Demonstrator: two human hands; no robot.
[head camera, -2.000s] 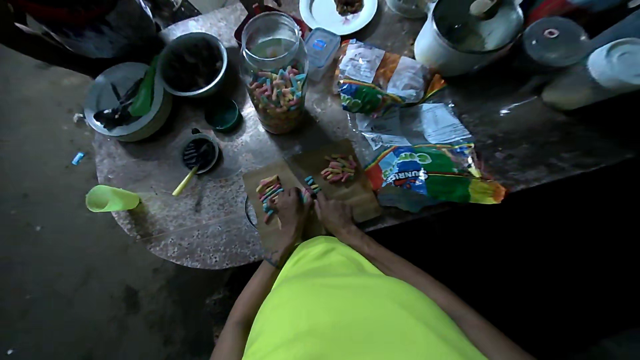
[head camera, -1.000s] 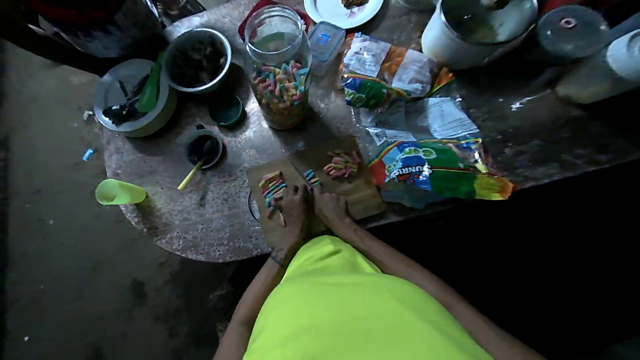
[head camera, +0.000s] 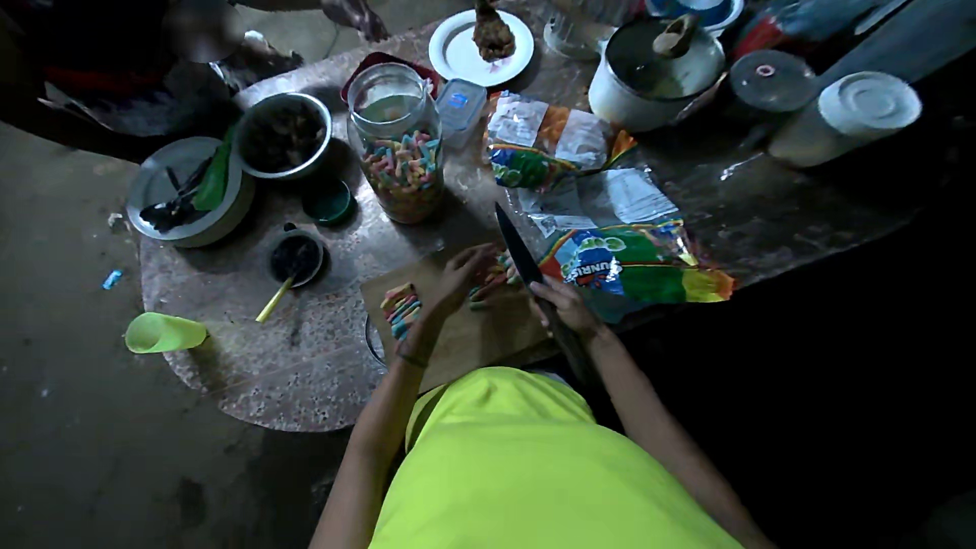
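My right hand (head camera: 566, 306) grips a long dark-bladed knife (head camera: 520, 245), raised over the right side of a wooden cutting board (head camera: 473, 347). My left hand (head camera: 467, 276) reaches to a pile of colourful gummy candy pieces (head camera: 499, 276) at the board's upper right; its fingertips are in shadow, so whether it holds any cannot be told. On the board's left lies a row of striped gummy strips (head camera: 401, 310). Behind the board stands a clear jar (head camera: 396, 164) partly filled with candy pieces. Opened candy bags (head camera: 633, 259) lie to the right.
To the left are a metal bowl (head camera: 284, 136), a round pot with utensils (head camera: 191, 221), a dark-filled cup (head camera: 296, 259) and a green cup (head camera: 165, 333). A white plate with food (head camera: 450, 57), a white pot (head camera: 621, 95) and a capped container (head camera: 846, 126) stand behind. Another person's hand (head camera: 366, 19) is beyond the table.
My left hand has moved from the board's middle to the pile at its upper right. My right hand has moved right, and the knife now shows plainly in it.
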